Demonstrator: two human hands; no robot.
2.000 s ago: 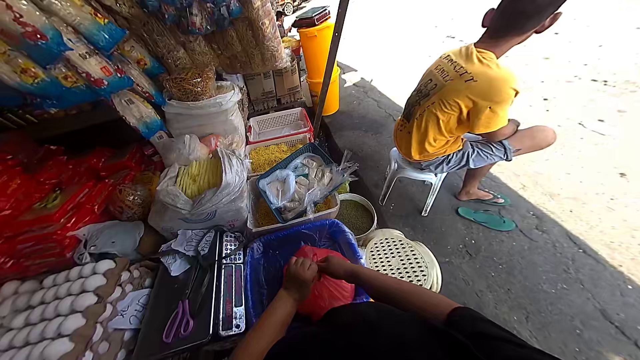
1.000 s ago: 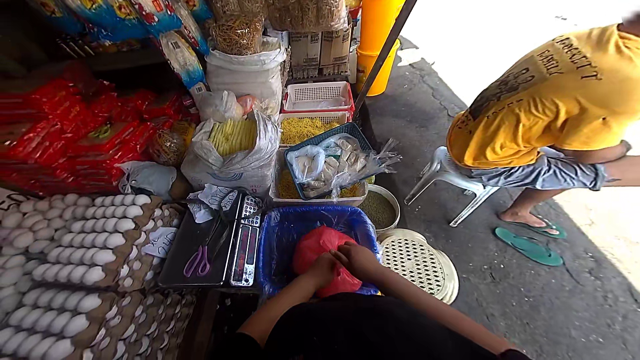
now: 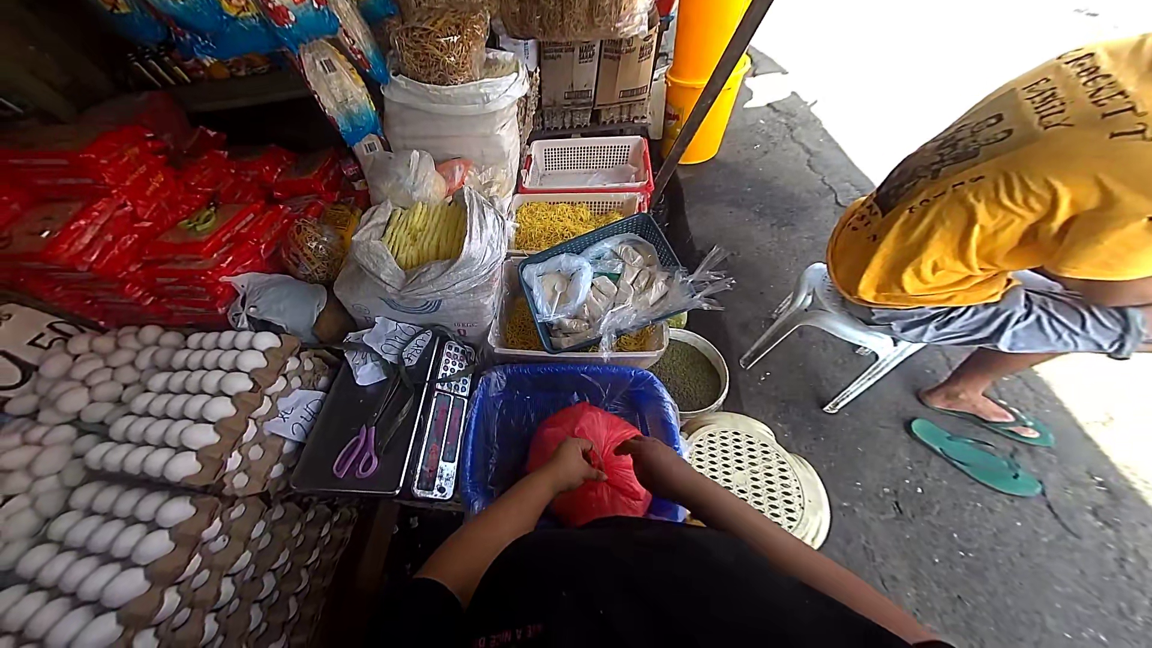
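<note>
A full red plastic bag (image 3: pixel 585 432) rests in a blue plastic basin (image 3: pixel 486 387) lined with clear plastic. My left hand (image 3: pixel 571 466) pinches the bag's upper part from the left. Opposite it, my right hand (image 3: pixel 655 461) has its fingers on the bag's top right side; whether they grip the plastic cannot be told. Left of the basin lies a digital scale (image 3: pixel 441 432) with a dark flat plate, on which purple-handled scissors (image 3: pixel 358 453) and paper notes with writing rest. Behind the basin, a dark teal basket (image 3: pixel 589 236) of bagged goods tilts across a tub of yellow noodles.
Trays of eggs (image 3: pixel 144 423) are stacked at the left, below red packets (image 3: pixel 180 225). A white sack (image 3: pixel 423 261) stands behind the scale. Right of the basin are a round cream stool top (image 3: pixel 756 472) and a bowl of green beans (image 3: pixel 688 373). A person (image 3: pixel 1008 198) sits on a white stool (image 3: pixel 814 306).
My hands remain at the top of the red bag, and the fingers sit further apart than one second ago. The view has swung left since the first frame.
</note>
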